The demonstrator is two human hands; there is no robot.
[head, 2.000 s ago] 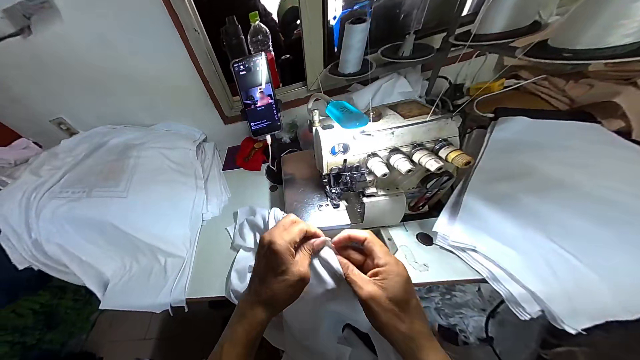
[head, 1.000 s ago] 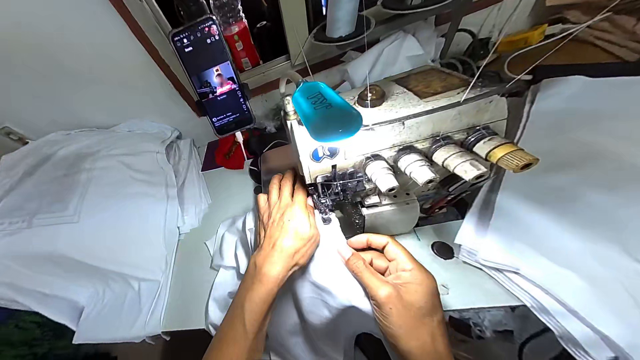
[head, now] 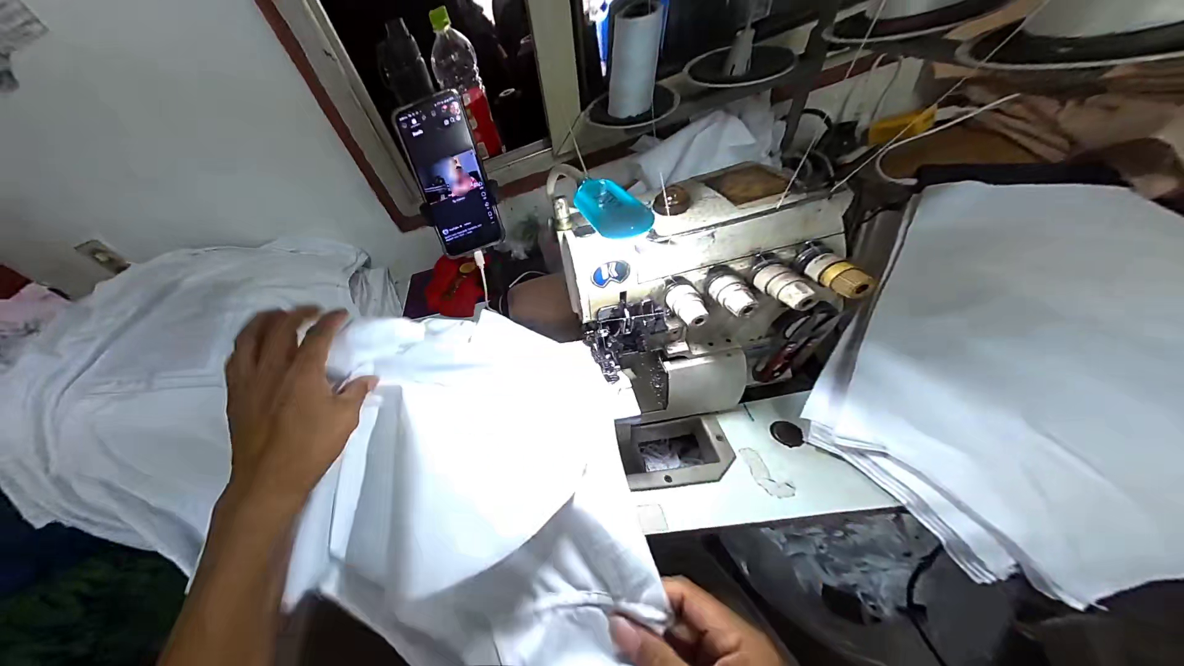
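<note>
A white fabric piece is spread between my hands, left of and in front of an overlock sewing machine. My left hand, slightly blurred, is at the cloth's upper left edge, fingers bent and thumb on the cloth; how firmly it grips is unclear. At the bottom, my right hand pinches a seamed edge of the cloth between thumb and fingers. The cloth's upper right edge lies close to the machine's presser foot area, which is lit by the machine's lamp.
White garments are piled on the left. A stack of white fabric panels lies on the right. Behind stand a smartphone on a holder, a plastic bottle and a thread cone. A small opening with scraps shows in the table.
My left hand has moved left, away from the presser foot, with the cloth spreading out beside it. My right hand has gone down toward the bottom edge, holding the cloth there.
</note>
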